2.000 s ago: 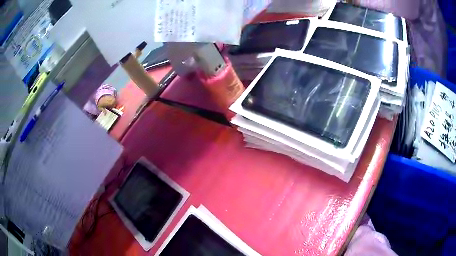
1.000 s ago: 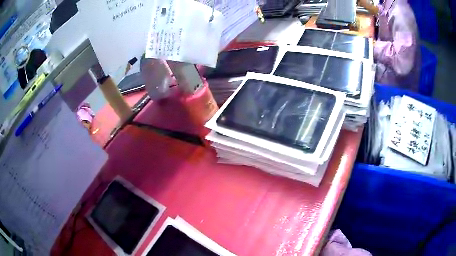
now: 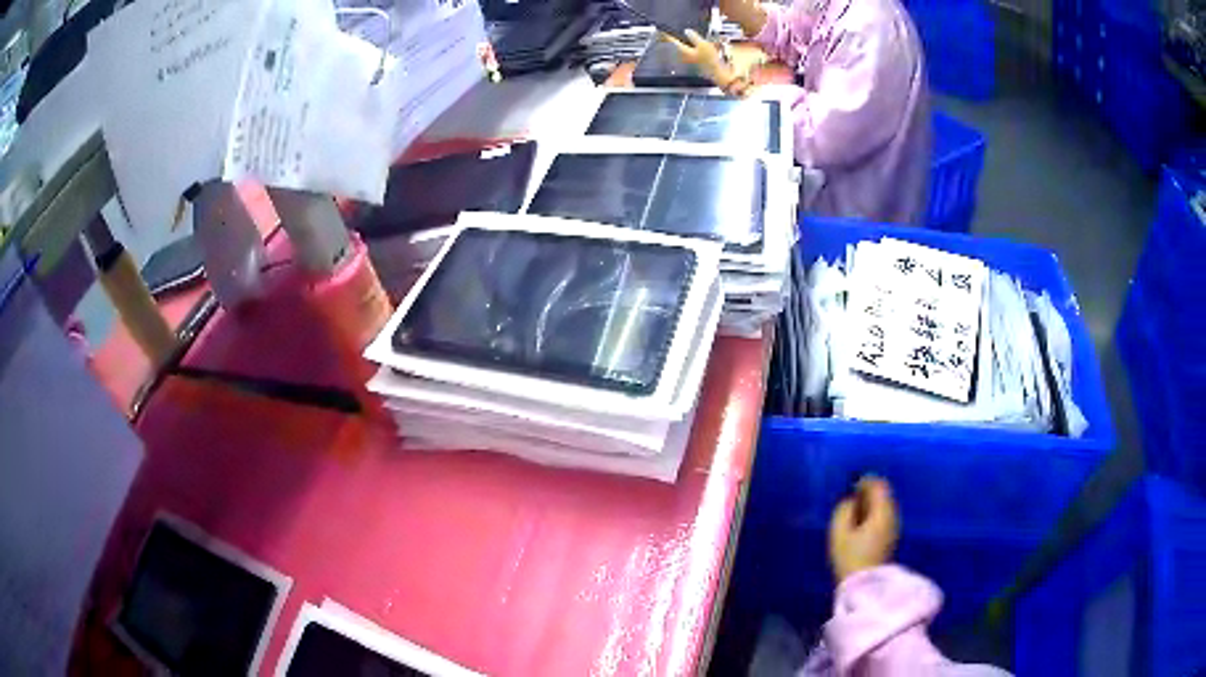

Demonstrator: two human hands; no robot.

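My right hand (image 3: 862,529), in a pink sleeve, is low at the right, in front of the blue bin's wall. It is small and blurred, with a black tip on a finger; no held object shows, and its grip is unclear. My left hand is out of view. A glossy black panel (image 3: 549,302) with a white border lies on a stack of white-edged sheets on the pink-red bench (image 3: 529,542). A smaller-looking black panel (image 3: 199,606) lies at the lower left, beside another panel (image 3: 357,651) cut off by the bottom edge.
More stacked panels (image 3: 655,189) stand behind. A blue bin (image 3: 926,476) beside the bench holds upright sheets under a handwritten sign (image 3: 915,318). A pink-red holder (image 3: 347,298) and hanging papers (image 3: 284,113) stand left. A person in pink (image 3: 860,99) works at the back; more blue bins stand right.
The view has turned to the right, so the bench and stacks sit further left. My right hand has come into view, where only a sleeve showed before. More of the bin and the other person shows.
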